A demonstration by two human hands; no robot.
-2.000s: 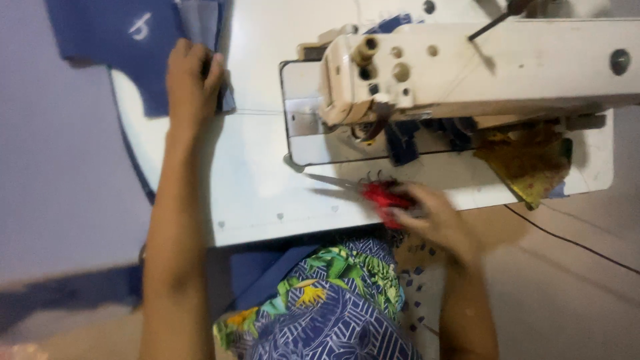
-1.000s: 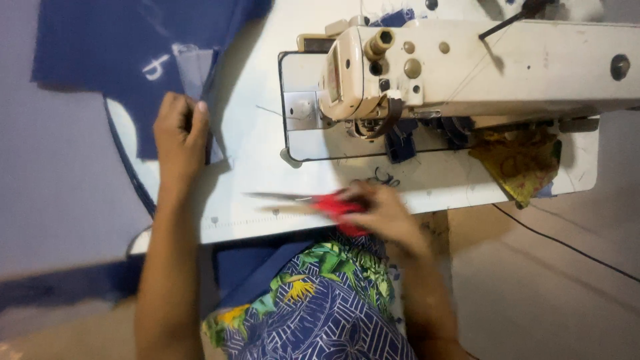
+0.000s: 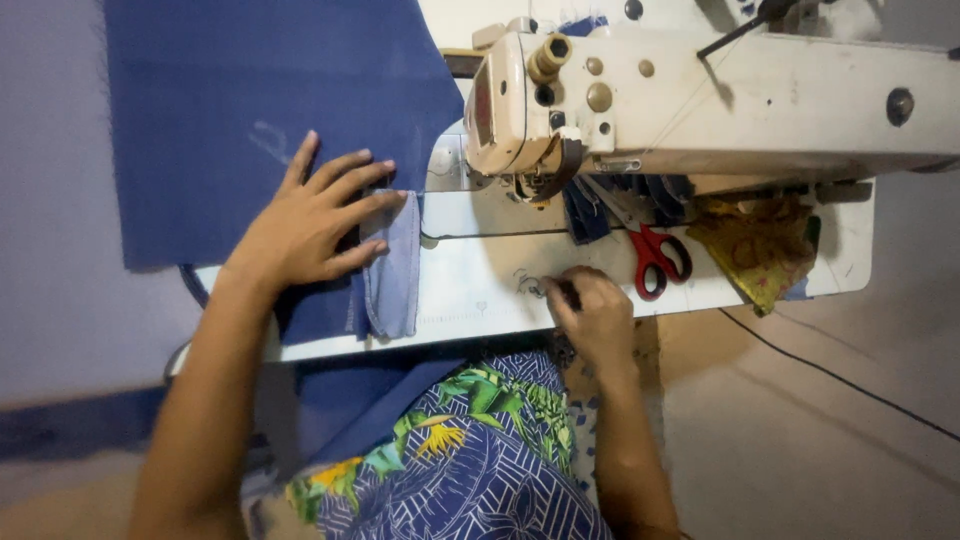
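My left hand (image 3: 319, 217) lies with spread fingers on a large piece of navy cloth (image 3: 195, 97) that bears a pale chalk mark. Its fingertips touch a lighter blue strip (image 3: 394, 277) with a stitched edge, at the cloth's right side. Over the table's front edge, my right hand (image 3: 592, 311) has thumb and fingers drawn together beside a small tangle of dark thread (image 3: 532, 286); whether it pinches any thread cannot be told. Red-handled scissors (image 3: 649, 255) lie to the right of that hand, blades pointing under the arm of the sewing machine (image 3: 712, 97).
Dark blue fabric scraps (image 3: 585, 214) lie under the machine arm. A yellow patterned cloth (image 3: 765, 251) hangs over the front edge of the white table (image 3: 465, 262) at the right. A black cable (image 3: 840, 379) runs below it. More blue cloth (image 3: 337, 409) lies by the lap.
The scissors, held in my right hand before, now lie on the table by the scraps. The navy cloth has come closer to the machine and my left hand has opened out flat on it.
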